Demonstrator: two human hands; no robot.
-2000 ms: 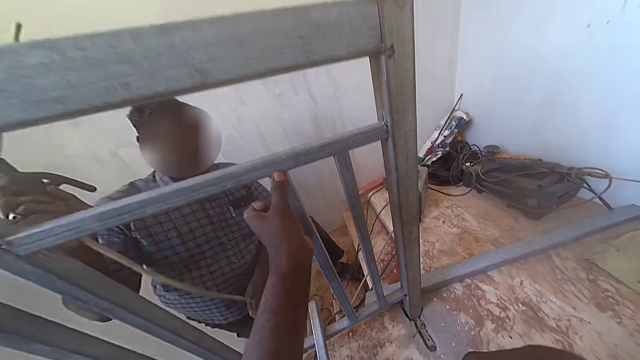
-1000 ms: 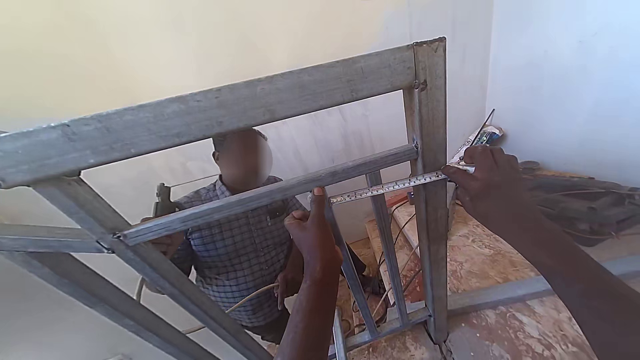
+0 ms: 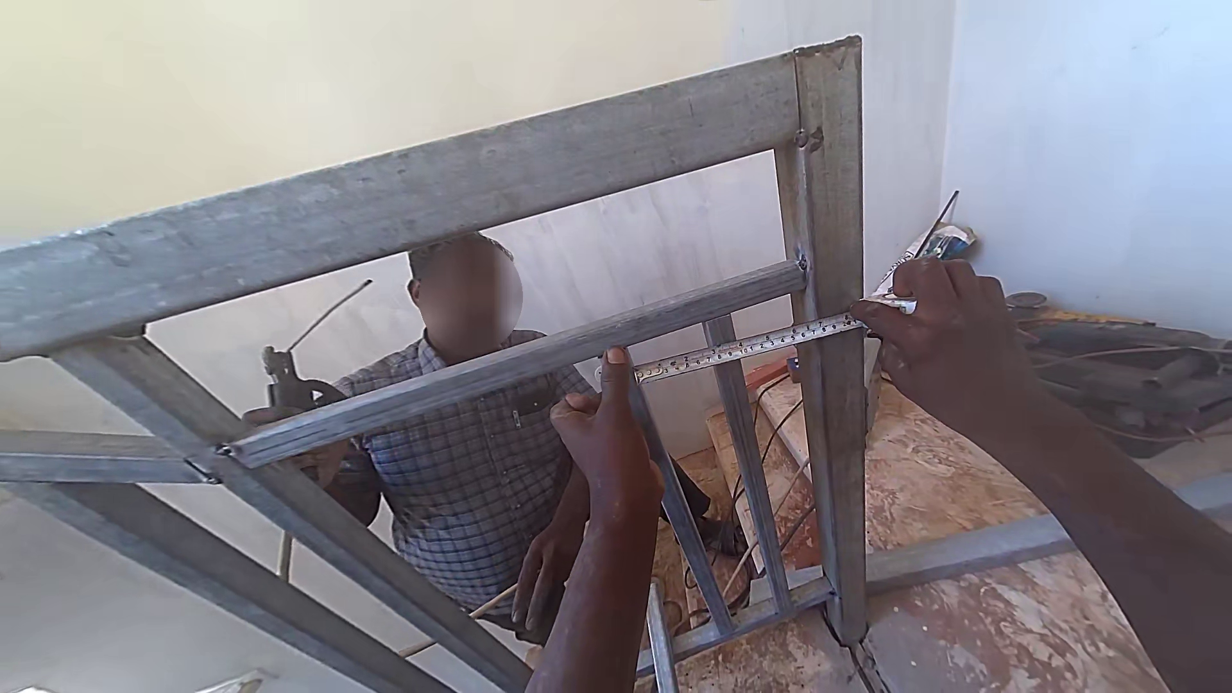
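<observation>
My left hand (image 3: 611, 433) is at the underside of a sloping metal rail (image 3: 539, 361), its thumb pressed up beside one end of a measuring tape (image 3: 751, 348). Across the gap, over a thin upright bar (image 3: 751, 462), the tape runs to the thick square-tube post (image 3: 835, 385) of the metal railing. There my right hand (image 3: 948, 337) pinches the tape between thumb and fingers at the post's outer edge. Above both hands slopes the wide top rail (image 3: 433, 202), which meets the post at a welded corner.
Behind the railing a person in a checked shirt (image 3: 462, 462) holds a welding electrode holder (image 3: 289, 380) with a rod. Cables and dark gear (image 3: 1126, 375) lie by the right wall. A metal tube (image 3: 972, 553) lies across the stained floor (image 3: 1001, 626).
Two seconds ago only my left hand showed, at the rail, with no tape visible. My right hand has come in, and the tape now spans to the post. The person has raised the electrode holder.
</observation>
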